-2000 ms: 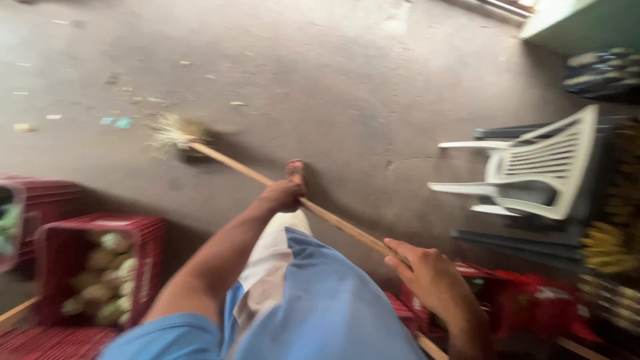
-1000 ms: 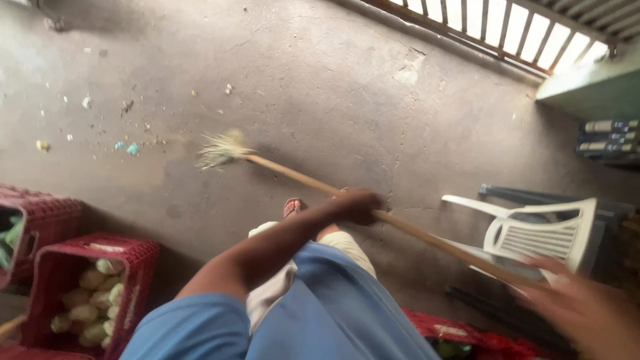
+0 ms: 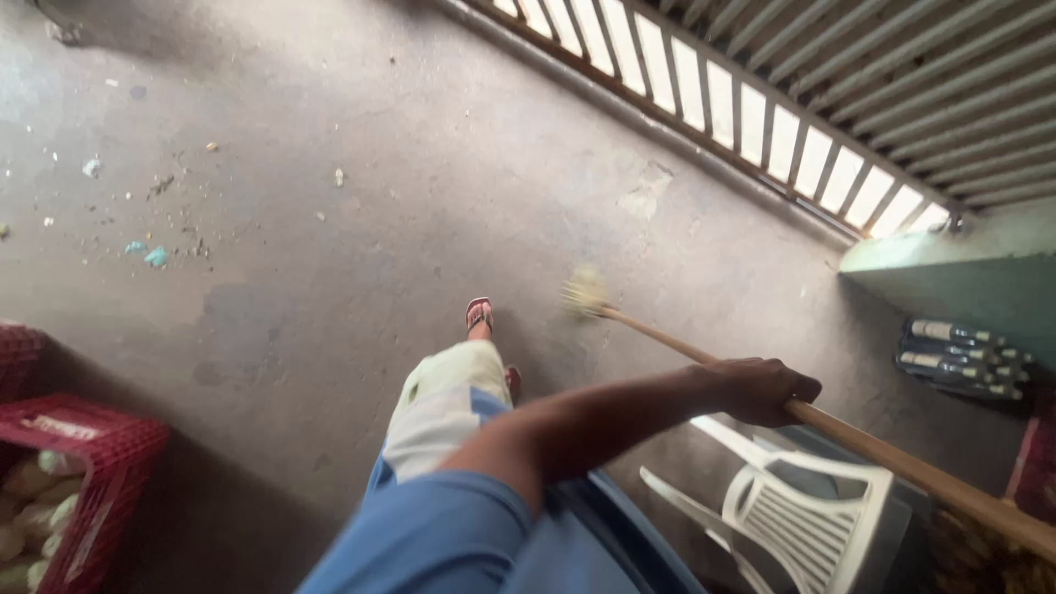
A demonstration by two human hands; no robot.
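Observation:
My left hand [image 3: 763, 391] is closed around the wooden handle of a broom [image 3: 891, 462], my arm crossing in front of my body. The handle slants from the lower right edge up to the pale straw broom head [image 3: 584, 292], which is blurred and lies over the concrete floor to the right of my sandalled foot [image 3: 478, 316]. My right hand is outside the picture. Scraps of litter [image 3: 155, 256], some of them light blue, are scattered on the floor at the left.
Red plastic crates [image 3: 124, 445] with pale produce stand at the lower left. A white plastic chair [image 3: 808, 511] is at the lower right, near stacked dark bottles [image 3: 957, 356] by a green wall [image 3: 973, 272]. Metal bars [image 3: 709, 91] run along the upper right.
The broom head has moved right, away from the litter, and my left hand has moved right with the handle. My right hand has left the picture. The view has shifted towards the barred gate.

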